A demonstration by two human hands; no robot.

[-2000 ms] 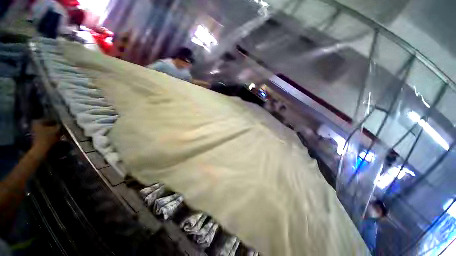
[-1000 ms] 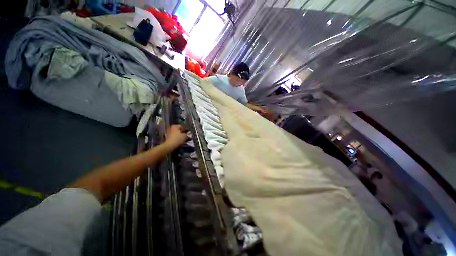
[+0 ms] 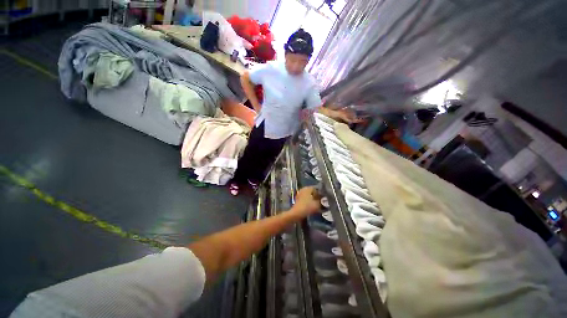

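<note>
The long rack trolley [image 3: 339, 217] runs away from me, with several parallel metal rails down its side. A cream cover cloth [image 3: 429, 236] lies over its top. White cloth folds [image 3: 351, 180] hang in a row along the cover's left edge, and more pale loops show on the tier below. My left hand [image 3: 308, 202] is closed on the rack's side rail, just below the top edge; my fingertips are partly hidden by the rail. My right hand is not in view.
A person in a light-blue shirt [image 3: 280, 99] stands at the rack's far end, one arm toward it. Left of them are beige cloth [image 3: 214, 146] and a grey cloth heap [image 3: 118, 105]. A yellow floor line [image 3: 81, 214] crosses at left. Plastic curtains hang at upper right.
The view has swung left, showing more floor and the rack's side. The other person now stands upright at the rack's end. My left hand still holds the side rail.
</note>
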